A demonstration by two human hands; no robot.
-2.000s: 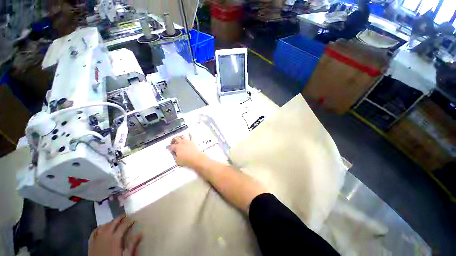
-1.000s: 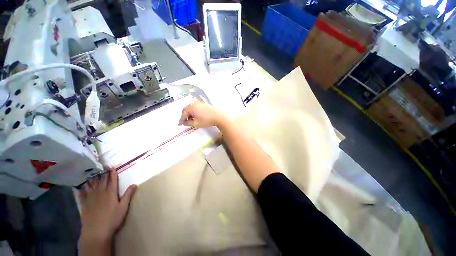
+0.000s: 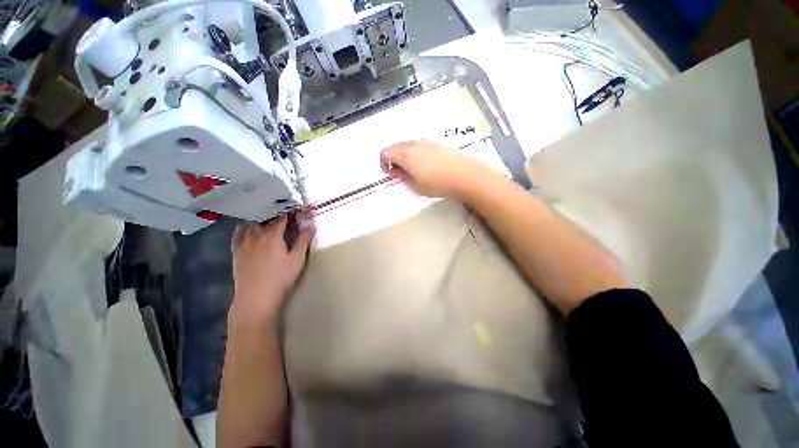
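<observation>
A large beige panel (image 3: 385, 297) lies in front of me, its far edge against the white template (image 3: 350, 171) with a red-pink line and black handwriting. The panel also spreads out to the right. My left hand (image 3: 270, 258) lies at the template's left end, beside the machine head, its fingertips by the line; I cannot tell whether it grips anything. My right hand (image 3: 429, 169) is on the template near the middle of the red line, fingers bent; what is under its fingertips is hidden. A small yellow mark (image 3: 481, 333) shows on the panel.
The white sewing machine head (image 3: 193, 149) with a red logo stands at the upper left. The grey clamp frame (image 3: 495, 114) curves round the template's right end. A small black object (image 3: 601, 94) and cables lie at the upper right. Beige panels (image 3: 70, 271) and dark pieces are at the left.
The view has turned left and down. Both hands have stayed near the red line. The small grey patch seen beside my right forearm a second ago no longer shows as a separate piece.
</observation>
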